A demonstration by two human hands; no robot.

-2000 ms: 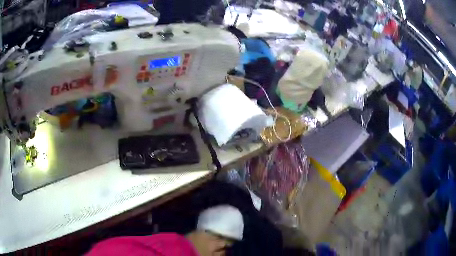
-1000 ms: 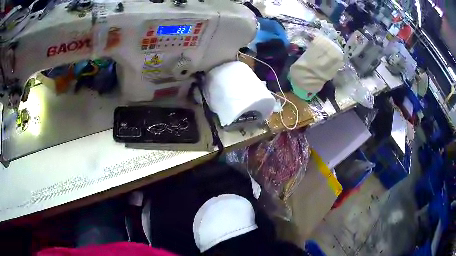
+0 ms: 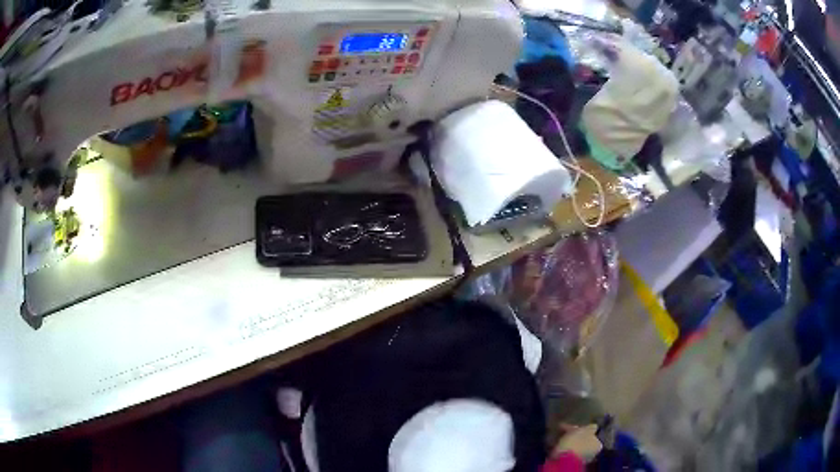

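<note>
A black garment piece [image 3: 419,369] lies below the front edge of the table, low in the picture. A white rounded piece [image 3: 453,441] stands out on it, cut off by the bottom edge. A narrow white edge shows at the cloth's right side. My right hand [image 3: 578,441], with a pink cuff, is small and blurred at the bottom, right of the black cloth. A dark bit shows by its fingers; whether it grips anything is unclear. My left hand is out of the picture.
The white sewing machine [image 3: 285,101] stands on the table [image 3: 184,355], its needle area lit at left. A black phone-like rectangle [image 3: 341,229] and a white roll [image 3: 502,161] are on the table. A clear bag with reddish contents [image 3: 576,286] hangs at right, near crates.
The pink sleeve has left the bottom left; the hand with the pink cuff now shows at the bottom right. The black cloth and white piece appear further right and lower. The view has shifted.
</note>
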